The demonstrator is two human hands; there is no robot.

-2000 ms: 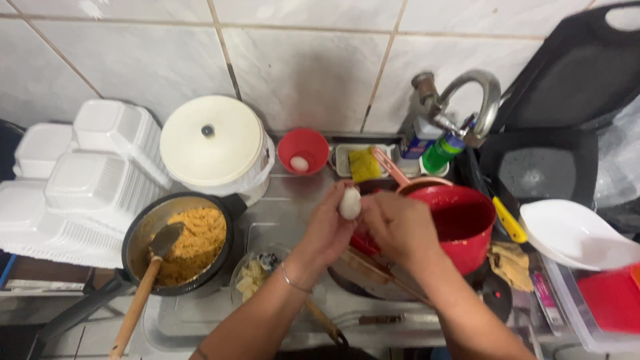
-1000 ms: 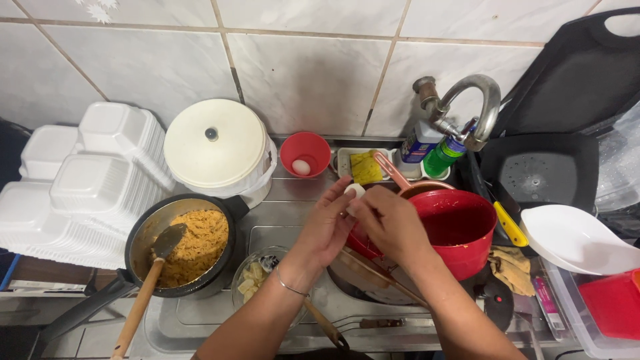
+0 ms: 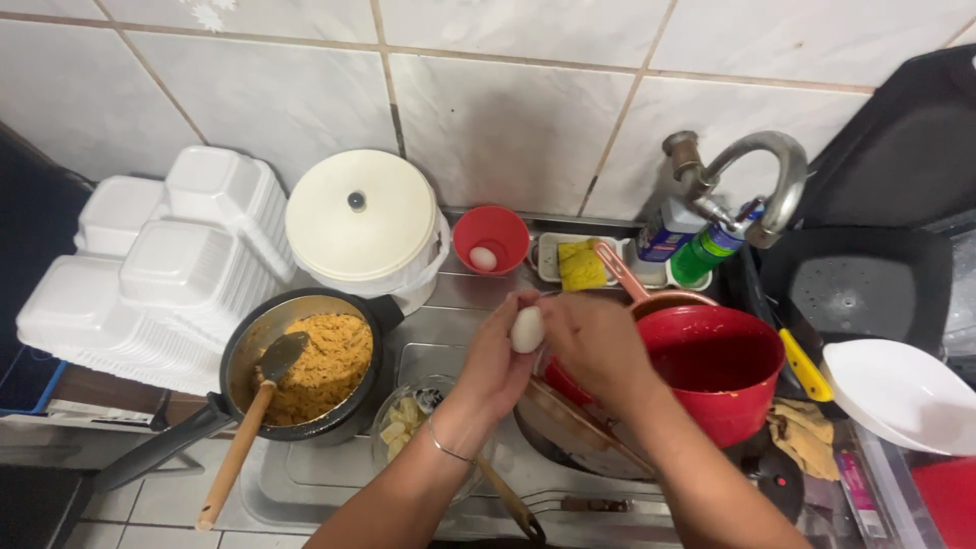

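A white egg (image 3: 527,329) is held upright in my left hand (image 3: 497,366), between the thumb and fingers. My right hand (image 3: 591,339) is against the egg's right side, its fingers bent; whether they grip it cannot be told. Behind my hands, a red plastic bowl (image 3: 509,216) holds another egg (image 3: 483,258). Left of my forearm, a glass bowl (image 3: 379,442) with pale chunks of food is partly covered by my wrist. A red pot (image 3: 762,381) stands just right of my right hand, over the sink, beside dishes partly hidden by my arm.
On the left a black pan (image 3: 229,358) holds orange-yellow crumbly food and a spatula (image 3: 252,435), beside stacked white foam containers (image 3: 175,282) and a lidded white pot (image 3: 358,229). A metal faucet (image 3: 789,175), sponge (image 3: 582,265), green bottle (image 3: 698,255) and white dish (image 3: 900,396) are at the right.
The egg shows more fully between my hands than one second ago, when my fingers covered much of it. The surrounding bowls and pots have not moved.
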